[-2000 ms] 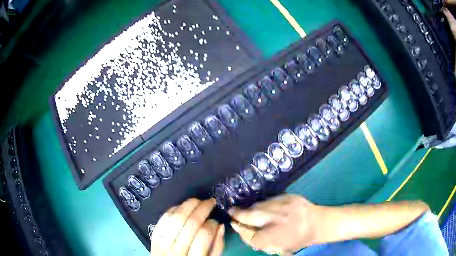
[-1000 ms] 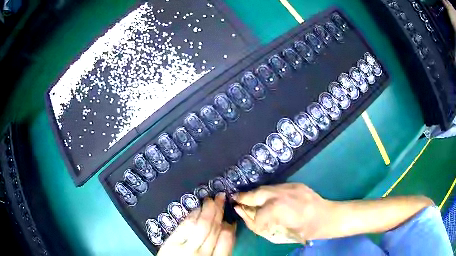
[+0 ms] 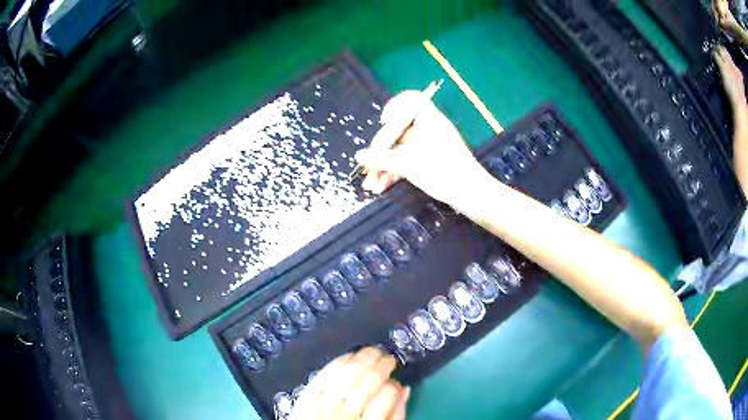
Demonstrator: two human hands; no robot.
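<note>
A long black workpiece tray (image 3: 344,332) holds two rows of glossy oval workpieces (image 3: 443,320). Behind it on the left lies a loose-parts tray (image 3: 193,283) with hundreds of small white parts (image 3: 262,180). My right hand (image 3: 414,148) is over the right end of the loose-parts tray, holding thin tweezers (image 3: 358,171) like a pen, tip down near the white specks. My left hand (image 3: 357,387) rests at the near row of ovals, covering some of them. Its fingertips are together and whether it holds anything is hidden.
Neighbouring workpiece trays stand at the left (image 3: 61,328) and right (image 3: 631,107) edges. Yellow tape (image 3: 461,84) runs on the green surface. A blue box (image 3: 82,23) is at the far upper left. Another person's arm (image 3: 732,82) shows at the right edge.
My right hand has moved from the near row of ovals up and away to the loose-parts tray, showing the tweezers. My left hand stays by the near row. The view has shifted.
</note>
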